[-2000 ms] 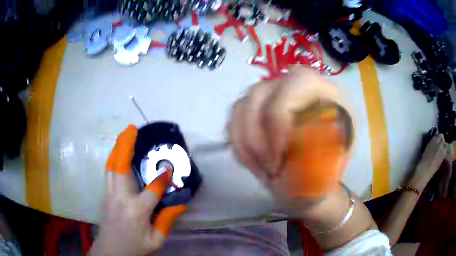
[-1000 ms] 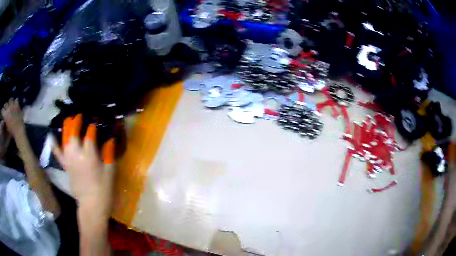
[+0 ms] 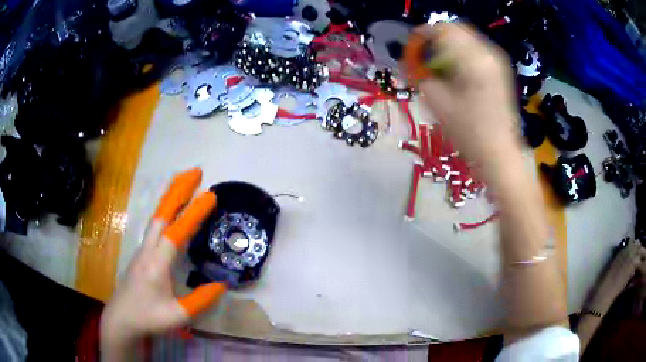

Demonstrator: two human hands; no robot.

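Observation:
A black plastic housing [image 3: 265,205] lies on the pale tabletop in front of me. A ring of small round lens cups [image 3: 239,241] around a centre hole shows inside it, and a thin wire sticks out at its upper right. My left hand [image 3: 159,272], with orange finger cots, is around the housing's left side, fingers and thumb apart, touching its edge. My right hand [image 3: 460,71] is blurred and stretched over the far parts. It is closed around something with a yellowish part, probably the screwdriver, whose shaft I cannot make out.
Silver ring boards [image 3: 251,112], black component-side boards [image 3: 352,124] and red connector cables [image 3: 443,166] lie along the far side. More black housings [image 3: 572,177] are at the right, dark parts [image 3: 49,170] at the left. Another person's hand [image 3: 616,272] is at the right edge.
My left hand has come back from the far left pile to a housing with lens ring showing. My right hand, out of view one second ago, now reaches over the far parts.

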